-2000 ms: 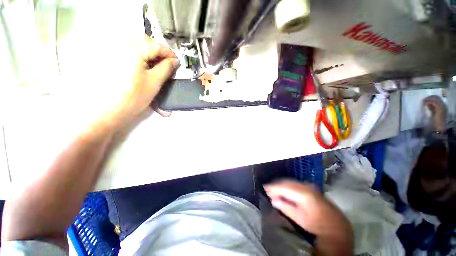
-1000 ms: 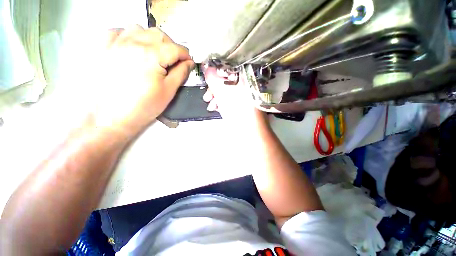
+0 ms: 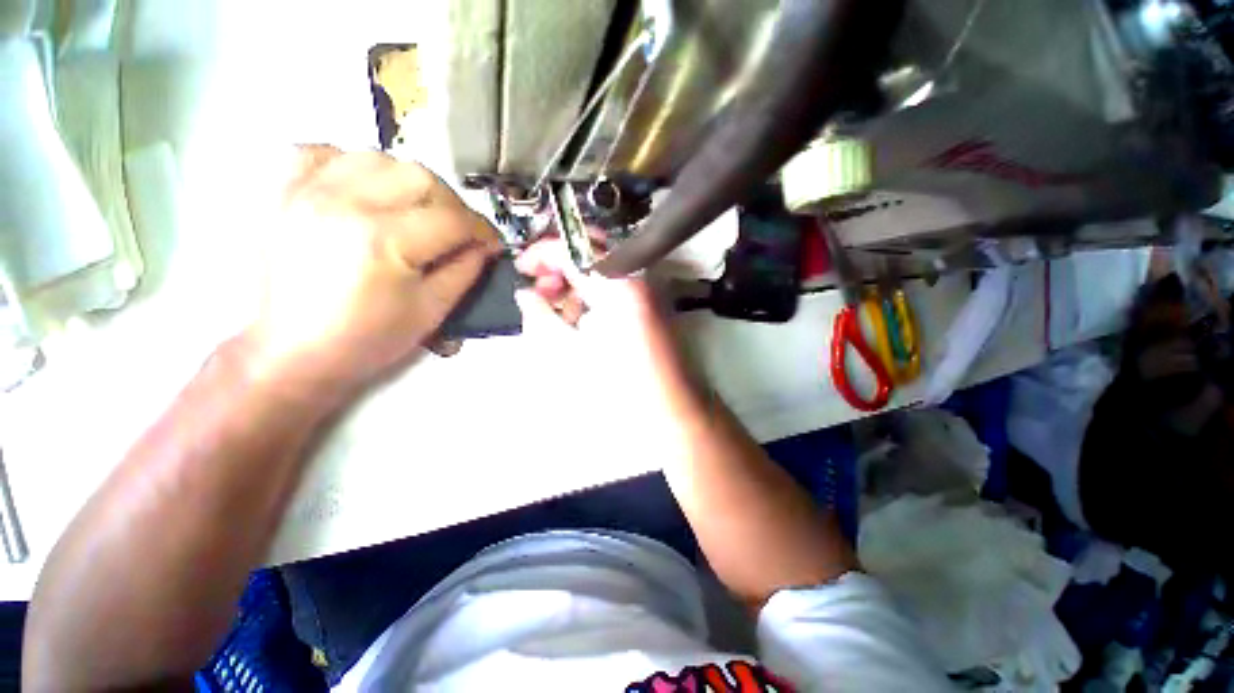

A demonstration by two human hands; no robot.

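My left hand (image 3: 386, 257) is at the left of the needle area, palm down, thumb and fingertips pinched together; glare hides whether fabric is between them. My right hand (image 3: 575, 291) is under the machine head, just right of the needle, its fingertips close to the left ones and partly washed out by glare. The presser foot and needle (image 3: 518, 224) are small shiny parts just above the fingertips. The dark grey slide plate (image 3: 485, 301) lies below them in the table. Fine threads run down the machine head (image 3: 541, 95).
A smartphone (image 3: 765, 271) lies right of my right hand. Scissors with red handles (image 3: 858, 363) and yellow-handled ones (image 3: 896, 339) are beside it. Stacked cut pieces (image 3: 68, 176) lie far left. A fabric heap (image 3: 947, 542), a blue basket (image 3: 250, 643) and another person (image 3: 1150, 447) also show.
My right hand was near my lap two seconds ago and has come up to the needle area, where it stays. My left hand remains beside the needle. The view has shifted.
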